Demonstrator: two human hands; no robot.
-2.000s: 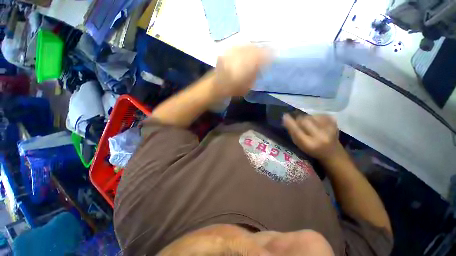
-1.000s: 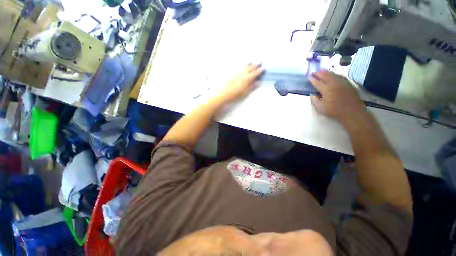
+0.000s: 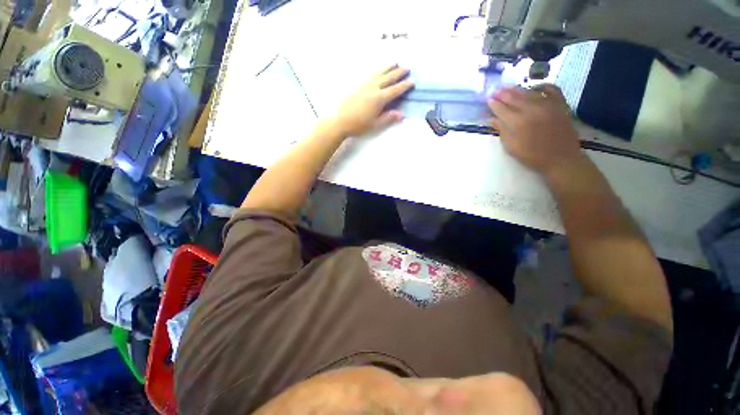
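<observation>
A pale blue-grey denim panel (image 3: pixel 442 96) lies on the white table under the sewing machine head, with its right end at the presser foot and needle area (image 3: pixel 492 71). A clear sheet with dark edges seems to lie with it, but glare blurs its outline. My left hand (image 3: pixel 373 99) is flat at the panel's left end, fingers apart. My right hand (image 3: pixel 531 121) has its fingertips on the panel's right end, just in front of the needle; its thumb is hidden. A dark strip piece (image 3: pixel 438 121) shows along the near edge.
The off-white machine head (image 3: pixel 608 20) overhangs the upper right. Stacked denim pieces (image 3: pixel 617 89) lie beneath its arm. A black strip (image 3: pixel 649 156) runs along the table's right. Crumpled denim (image 3: pixel 722 235) is at the right edge. A red basket (image 3: pixel 162 340) stands left of my body.
From two seconds ago, both hands have moved from the table's near edge to the needle area, with the panel. In the last second they have barely moved; the view has shifted slightly.
</observation>
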